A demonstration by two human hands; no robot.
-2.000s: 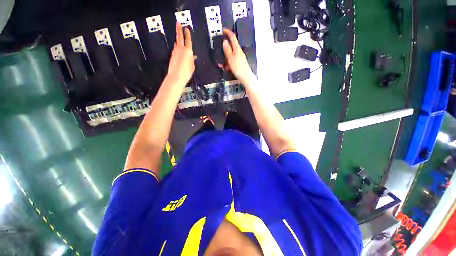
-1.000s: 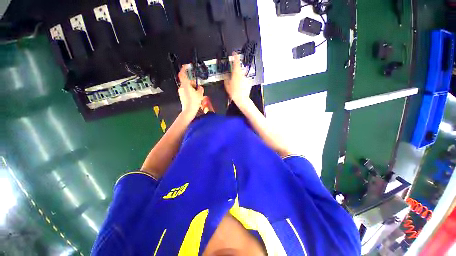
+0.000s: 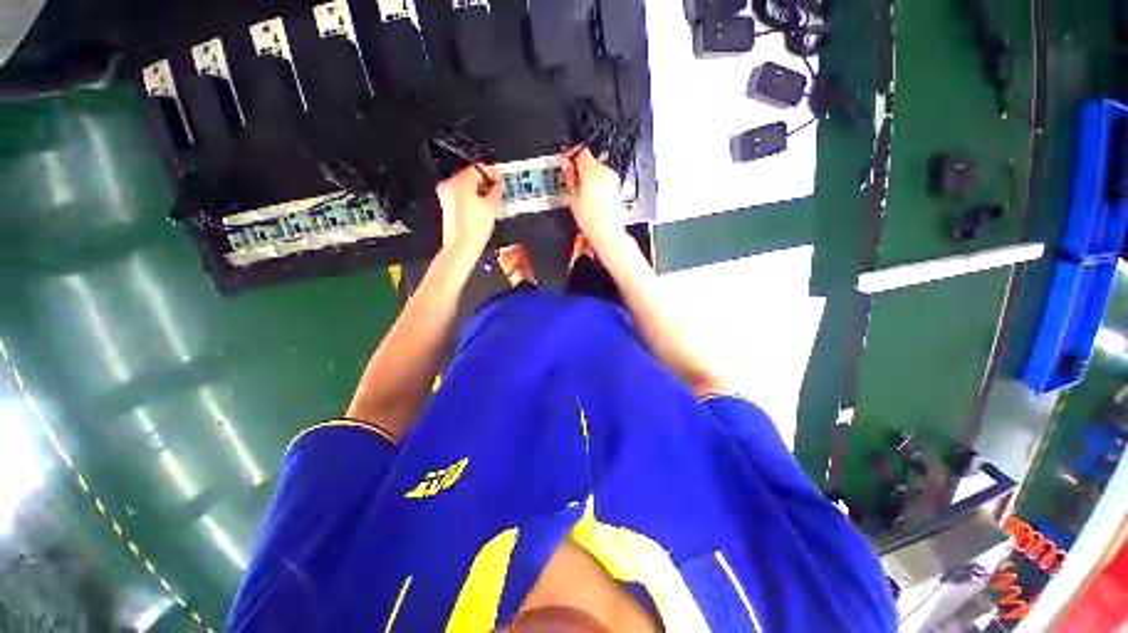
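Note:
My left hand [image 3: 468, 204] is at the left end of the right output connection strip [image 3: 532, 186], fingertips closed on a thin black DC output cord [image 3: 468, 151]. My right hand [image 3: 594, 188] is at the strip's right part, fingertips together by another black cord [image 3: 599, 129]; whether it grips that cord is too small to tell. Coiled cords lie just beyond both hands. White sockets [image 3: 272, 40] stand in a row across the black bench, with black power adapters [image 3: 292, 82] at them. The plug tips are hidden by my fingers.
Another connection strip [image 3: 316, 228] lies left on the bench edge. Right of the bench are white sheets [image 3: 730, 186] with tested adapters [image 3: 758, 141]. Beyond is the green conveyor belt [image 3: 928, 340] with a white divider bar [image 3: 952, 267], loose adapters and blue bins [image 3: 1089, 210].
Both hands have come back from the sockets and adapters to the near strip. Over the last second the left fingertips have closed on a cord, and the right hand has stayed by the strip.

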